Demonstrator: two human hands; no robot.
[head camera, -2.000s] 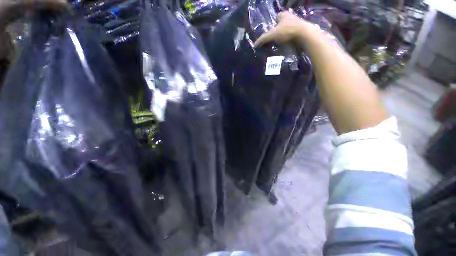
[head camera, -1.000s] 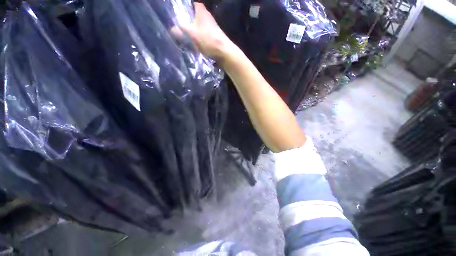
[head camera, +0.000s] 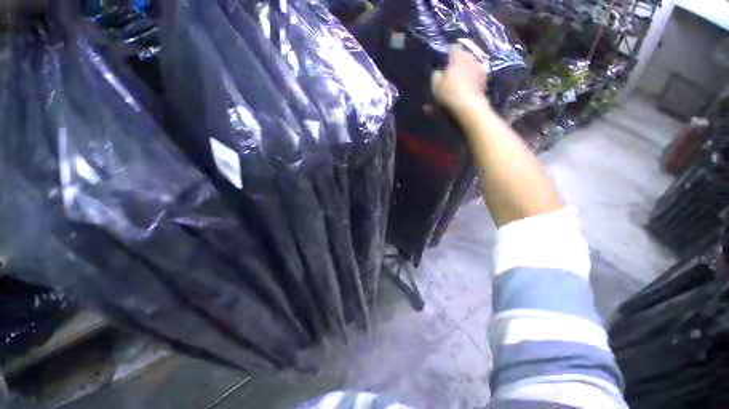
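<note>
Long dark hanging garments in clear poly covers (head camera: 264, 176) hang side by side from the left to the centre, glossy with glare, with a white label (head camera: 226, 162) on one. A further dark group (head camera: 416, 152) with a red patch hangs right of centre. My right hand (head camera: 462, 78), bare, with a striped sleeve, is at the upper front of this group. Its fingers look curled, but whether they grip the cover is not clear. My left hand is not in view. The tops of the left garments are cut off by the picture's edge.
A thin metal rack foot (head camera: 404, 283) stands on the grey concrete floor (head camera: 448, 319). More dark garments (head camera: 679, 319) hang at the right edge. Shelving with mixed packs (head camera: 571, 80) stands behind. A pale frame and wall (head camera: 687, 60) are at the upper right.
My right hand moved left onto the middle garments, then back right to the further dark group. The middle covered garments now hang closer to the left group. The left hand's blurred shape has left the view.
</note>
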